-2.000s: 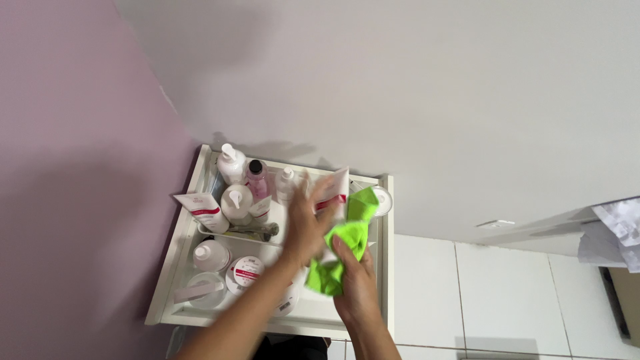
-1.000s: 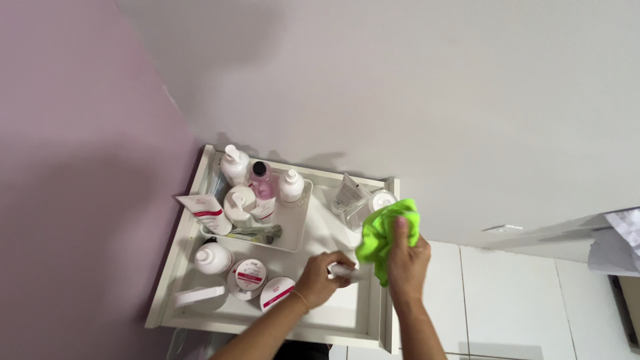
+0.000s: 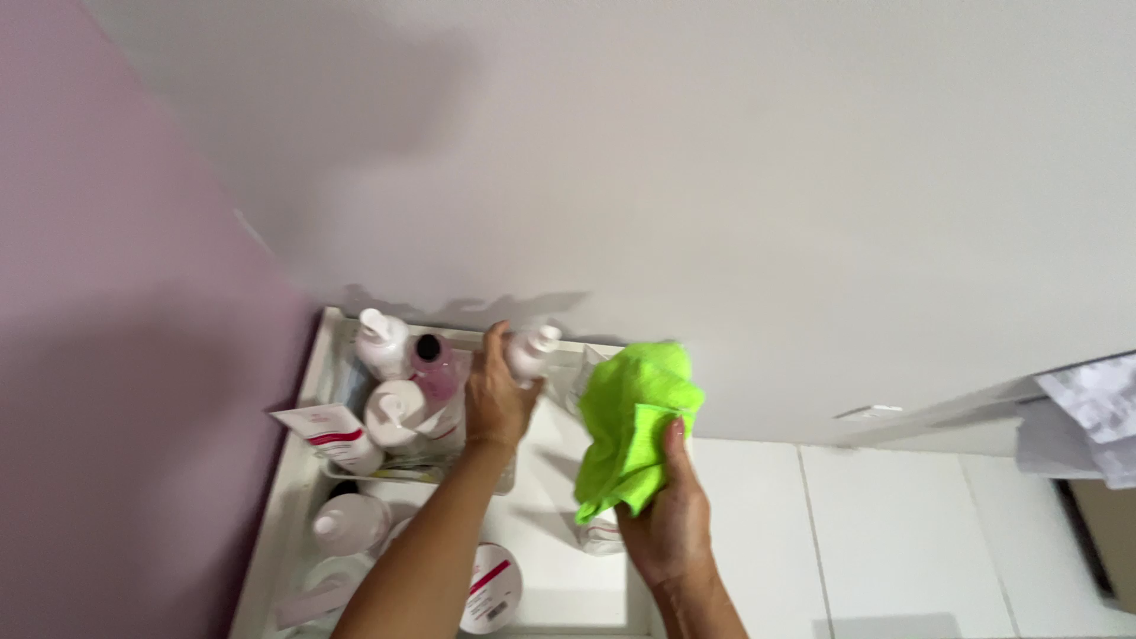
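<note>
My left hand grips a small white bottle, slightly blurred, above the back of a white tray. In my right hand is a bunched lime-green cloth, held at the tray's right side. Left of my left hand, a clear bin holds a white pump bottle, a pink bottle with a black cap, a round white pump container and a white tube with a red band. My left forearm hides part of the tray.
Toward the tray's front are another white bottle and a white jar with a red band. A pale wall rises behind, a purple wall at left. White tiles and crumpled white material lie right.
My left hand has moved from the tray's front to its back and taken hold of the small white bottle, which stood in the bin a second ago. The green cloth remains in my right hand.
</note>
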